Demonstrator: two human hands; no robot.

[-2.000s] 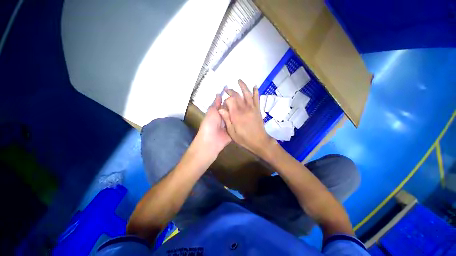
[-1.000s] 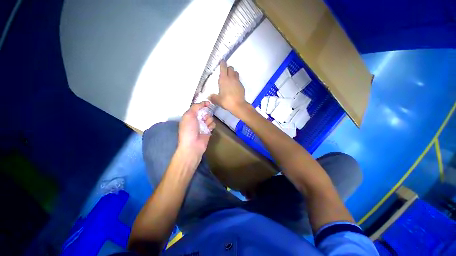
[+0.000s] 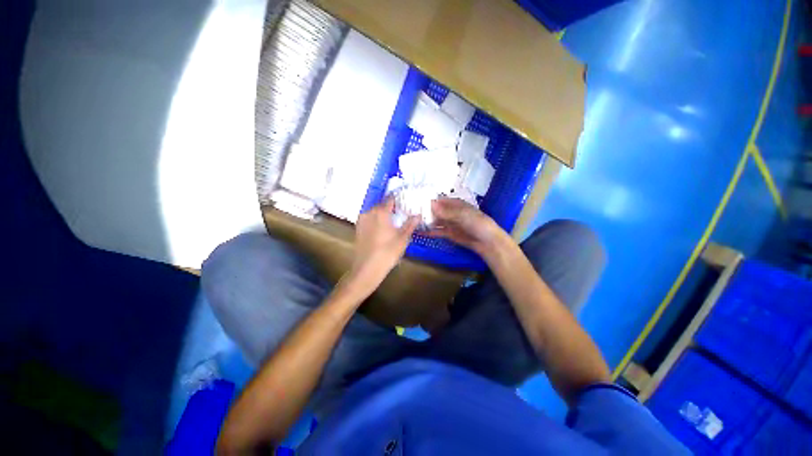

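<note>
The blue perforated basket (image 3: pixel 515 183) sits inside the open carton (image 3: pixel 418 287) between my knees. Several white blocky parts (image 3: pixel 430 126) lie loose in it. My left hand (image 3: pixel 383 239) and my right hand (image 3: pixel 463 221) are at the near end of the basket, close together. Both hold a whitish, crinkled clear plastic bag (image 3: pixel 416 204) between them, over the loose parts. Whether parts are inside the bag is too blurred to tell.
Packed white rows (image 3: pixel 289 85) stand at the carton's left, with a flat white divider (image 3: pixel 360 107) beside them. A carton flap (image 3: pixel 499 58) leans out behind the basket. A pale panel (image 3: pixel 116 134) is at far left. Blue bins (image 3: pixel 757 325) stand on a wooden pallet at lower right.
Both hands have moved from the packed rows to the basket, and now meet at the crinkled plastic, which my left hand held earlier. The view has shifted, so the carton appears further left.
</note>
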